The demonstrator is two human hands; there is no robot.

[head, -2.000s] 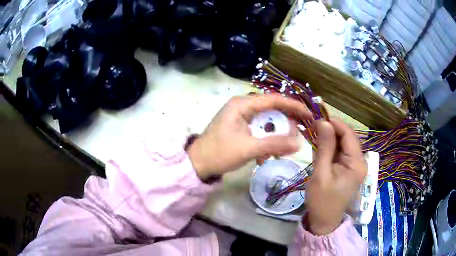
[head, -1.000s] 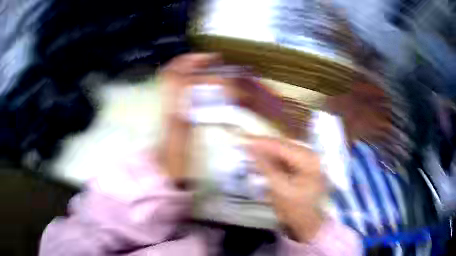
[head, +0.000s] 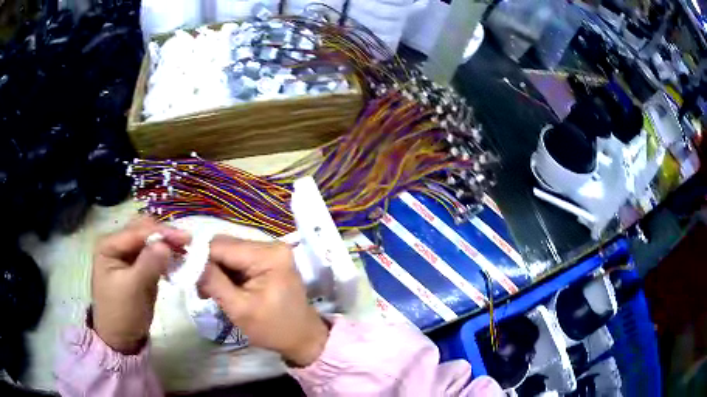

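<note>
My left hand (head: 128,283) and my right hand (head: 260,295) are close together over the pale bench. Between their fingers is a small white round part (head: 190,264), seen edge-on and slightly blurred. A small white tip shows at my left fingertips; I cannot tell if it is separate. A white bracket (head: 318,240) lies just right of my right hand, its flat plate standing up. Its round disc, with some wires, is mostly hidden below my right hand.
A wire harness bundle (head: 387,163) spreads behind the hands and right. A carton tray (head: 248,128) of small parts stands behind it. Black shells (head: 62,124) are piled left. Striped packaging (head: 442,260), a blue crate (head: 636,333) and a white-and-black housing (head: 574,167) are at right.
The view has swung right, bringing the blue crate and dark line surface into sight. My hands have come together at the white round part, which my left hand held alone earlier.
</note>
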